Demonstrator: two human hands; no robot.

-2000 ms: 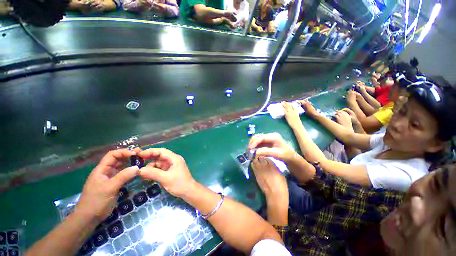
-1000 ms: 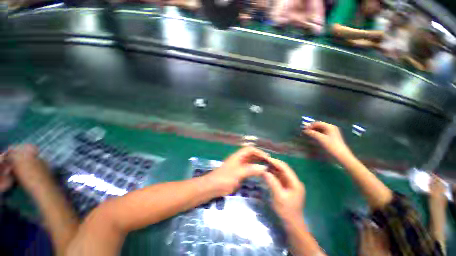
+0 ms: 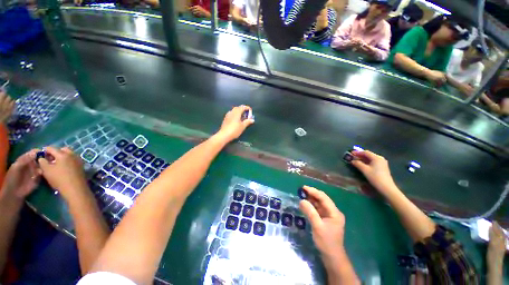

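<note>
My left hand (image 3: 237, 123) reaches out over the dark conveyor belt, its fingertips closed on a small white-and-dark sub-assembly (image 3: 249, 117). My right hand (image 3: 325, 218) is above the right side of the blister tray, holding a small black square housing (image 3: 303, 193) between thumb and fingers. The clear blister tray (image 3: 251, 259) lies on the green ledge between my arms. Several black square housings (image 3: 260, 212) fill its upper pockets; strong glare hides detail in the lower part.
The belt (image 3: 190, 94) bears a pale square frame (image 3: 300, 132), a dark square piece (image 3: 121, 79) and a white-blue piece (image 3: 413, 166). At right, a neighbour's hand (image 3: 372, 168) holds a black part. At left, a neighbour's hands work beside another tray (image 3: 100, 133). A green post (image 3: 70, 55) stands at left.
The view has turned left. My hands, earlier together above the tray, are now apart: the left has moved forward over the belt, the right stays near the tray.
</note>
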